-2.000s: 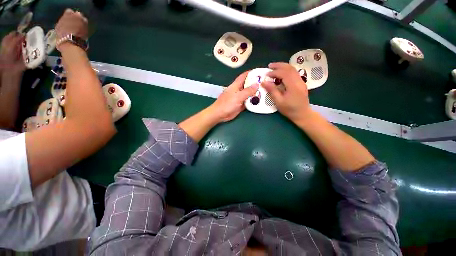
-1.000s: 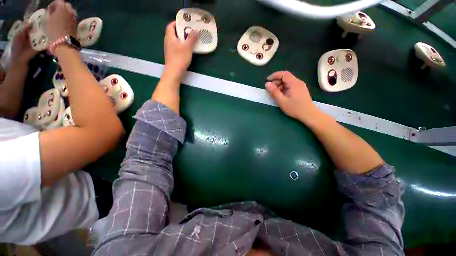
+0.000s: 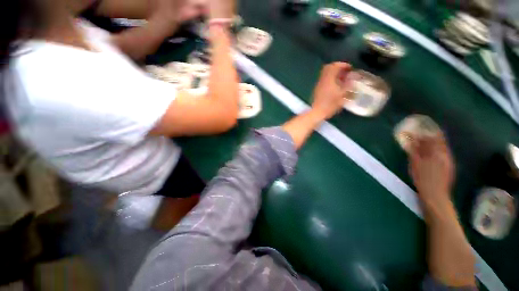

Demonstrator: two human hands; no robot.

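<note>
The frame is blurred. My left hand (image 3: 332, 91) is beyond the pale rail, with its fingers at the left edge of a cream front cover (image 3: 367, 96) on the green belt. The blur hides whether they grip it. My right hand (image 3: 431, 165) reaches over the rail and has its fingers on the lower part of a second cream cover (image 3: 414, 125), partly hiding it. A third cover (image 3: 494, 213) lies on the belt farther right.
A pale rail (image 3: 370, 165) runs diagonally between the side table (image 3: 313, 210) and the conveyor belt. Raised units (image 3: 382, 46) stand farther back on the belt. A neighbouring worker in white (image 3: 97, 108) sits at left, with loose covers (image 3: 176, 74) nearby. Pale stacked pieces (image 3: 464, 31) show across the line.
The view has swung left. My left hand has shifted from below its cover to the cover's left edge. My right hand has moved from the rail onto the neighbouring cover.
</note>
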